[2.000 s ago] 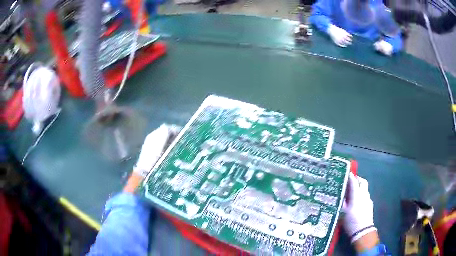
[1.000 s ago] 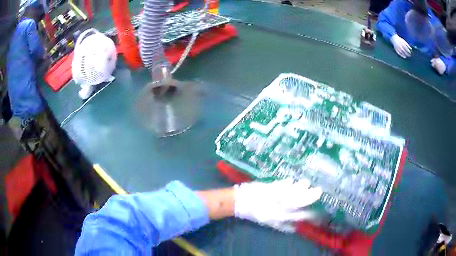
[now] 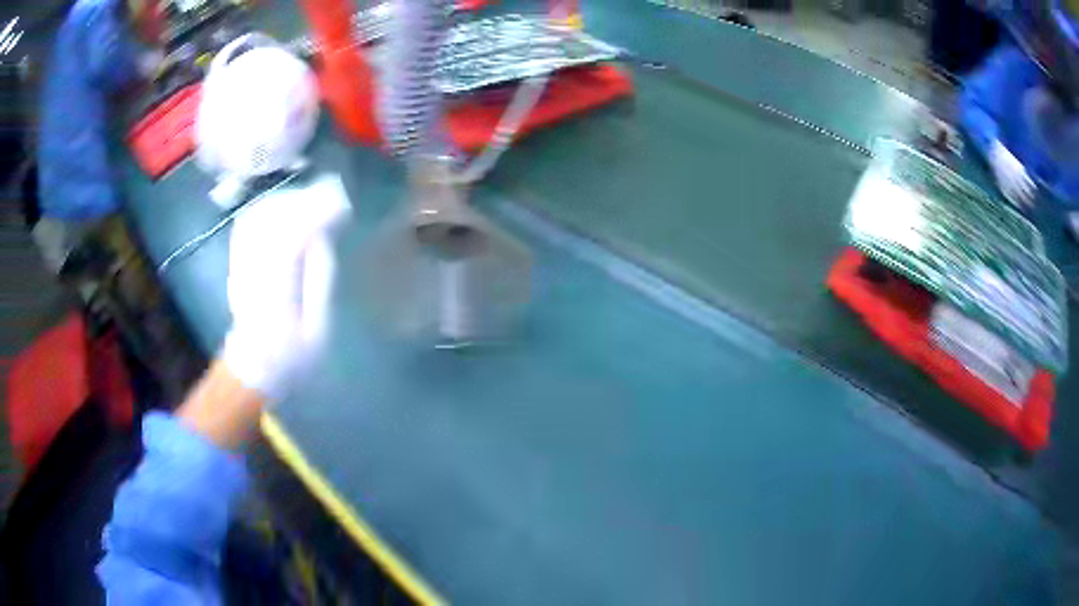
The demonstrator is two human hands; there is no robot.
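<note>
A green printed circuit board (image 3: 964, 249) lies tilted on its red carrier (image 3: 947, 355) at the right, on the far part of the green bench. My left hand (image 3: 282, 284), in a white glove, is raised at the left, below the white desk fan. It is blurred, and I cannot tell whether its fingers are apart or closed or hold something. It is far from the board. My right hand is not in view.
A clear fume hood (image 3: 456, 278) on a grey ribbed hose (image 3: 412, 83) stands left of centre. Behind it, another board (image 3: 509, 53) rests on a red carrier. The desk fan (image 3: 254, 113) stands at the left. People in blue smocks are at both upper sides.
The board and carrier have moved away to the far right. My left hand has left the board and moved to the left. My right hand has gone out of view. The view has turned left.
</note>
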